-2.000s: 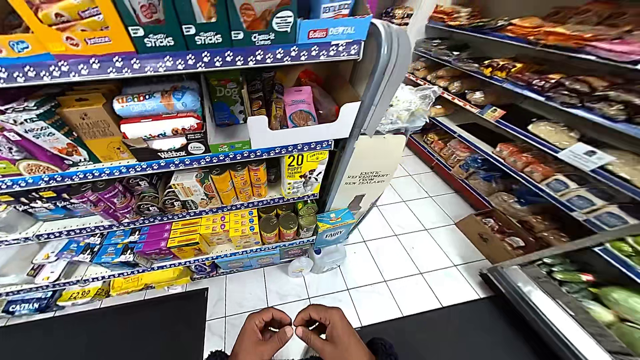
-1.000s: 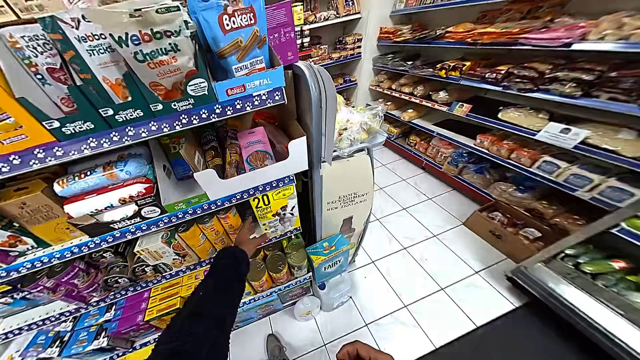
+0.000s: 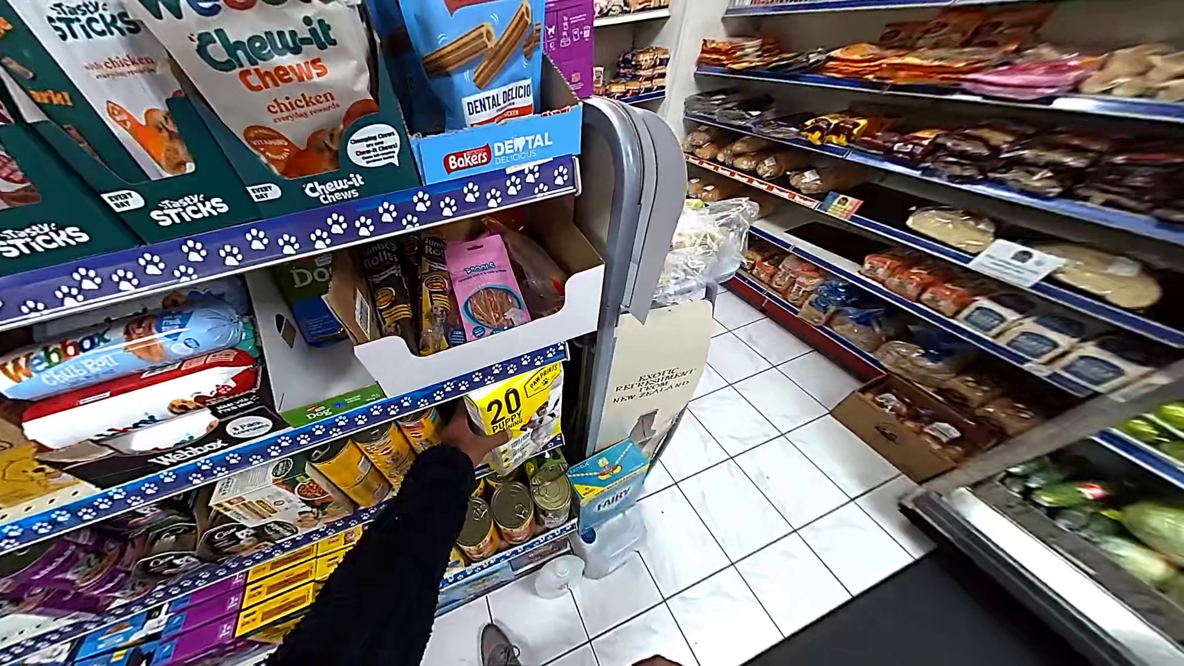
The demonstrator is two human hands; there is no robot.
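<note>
My left hand (image 3: 470, 437) is at the left side of a yellow and white pack of puppy training pads (image 3: 520, 414) at the right end of a pet-food shelf. Its fingers are partly hidden, so how firmly they hold the pack is unclear. Below the pack stand several tins (image 3: 513, 511). Yellow-orange tins (image 3: 351, 470) are left of my black sleeve. Of my right hand (image 3: 655, 660) only a small part shows at the bottom edge, and its fingers are out of view.
Above are chew bags (image 3: 277, 92), a Bakers Dental box (image 3: 499, 148) and a white display carton (image 3: 481, 356). A blue carton (image 3: 609, 481) stands beside the shelf end. Across the tiled floor (image 3: 740, 499) are bread shelves (image 3: 925, 268), an open cardboard box (image 3: 893, 425) and a vegetable chiller (image 3: 1064, 536).
My hands were together at the bottom centre two seconds ago. My left hand has since reached out to the yellow pack, and my right has dropped to the bottom edge. The view has moved closer to the shelf.
</note>
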